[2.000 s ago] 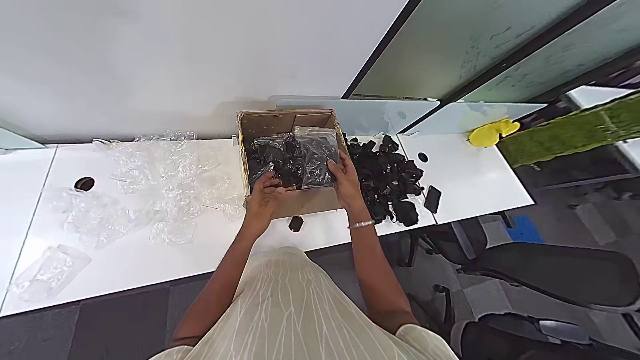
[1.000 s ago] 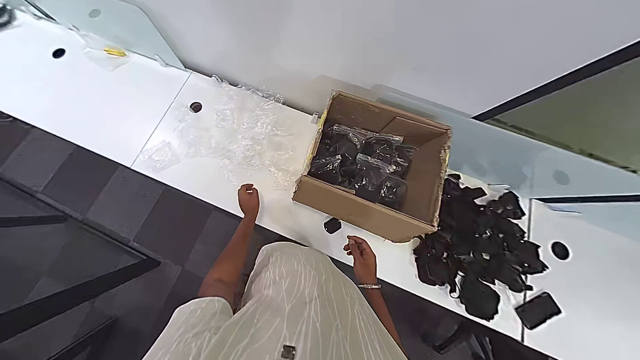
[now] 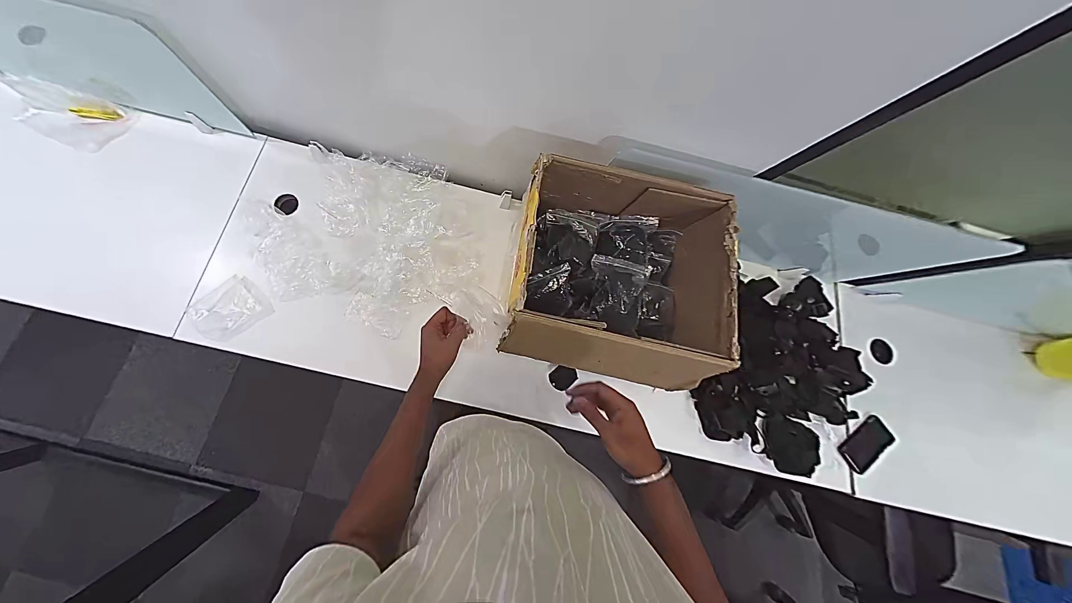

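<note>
My left hand (image 3: pixel 444 335) has its fingers closed at the edge of a clear plastic bag (image 3: pixel 479 308), which lies by the front left corner of the cardboard box. My right hand (image 3: pixel 610 410) is just in front of the box, fingers apart and curved, with nothing visible in it. A small black item (image 3: pixel 563 377) rests on the table close to its fingertips. Inside the open cardboard box (image 3: pixel 620 347) are several clear zip bags with black items (image 3: pixel 620 293). Left of the box spreads a pile of clear plastic bags (image 3: pixel 394 226).
A heap of black items (image 3: pixel 779 368) lies right of the box, with a dark rectangular object (image 3: pixel 867 444) beside it. Glass panels (image 3: pixel 720 184) run along the back of the white table (image 3: pixel 117 226). A chair (image 3: pixel 879 536) stands below at the right.
Two seconds ago both hands were at a filled clear bag over the box; both are now outside it. The left hand has since moved near the loose clear bags. The view has shifted and turned.
</note>
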